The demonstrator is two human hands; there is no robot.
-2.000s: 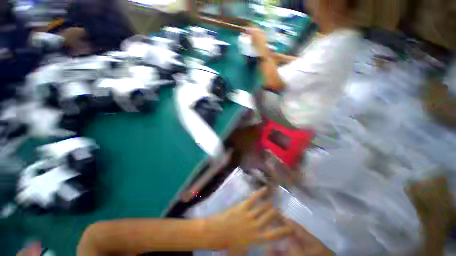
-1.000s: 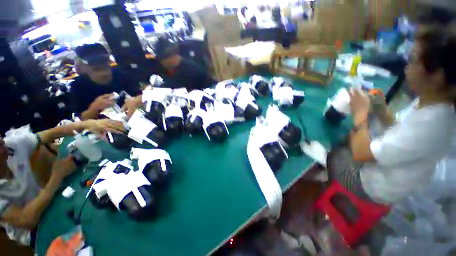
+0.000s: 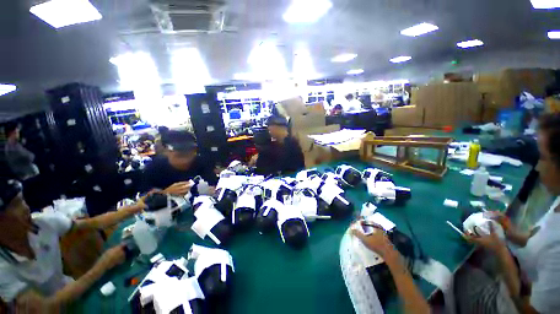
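My right hand (image 3: 376, 240) reaches in from the bottom right over the green table. Its fingers are curled on the white shell of a security camera (image 3: 382, 222) with a black ball head. The exact grip is blurred. A long white strip (image 3: 357, 276) hangs from beside this camera toward the table's front edge. Part of another black ball head (image 3: 382, 279) shows below, partly hidden by my forearm. My left hand is not in view.
Many white-and-black cameras (image 3: 288, 214) stand mid-table, with more at lower left (image 3: 175, 291). People work at left, across and at right; the right one holds a camera (image 3: 482, 225). A wooden frame (image 3: 405, 153), yellow bottle (image 3: 473, 153) and translucent bottle (image 3: 479, 182) stand farther back.
The view has risen, showing ceiling and hall. My right hand has come in from below onto the camera by the white strip. The person at right has lowered the camera they hold.
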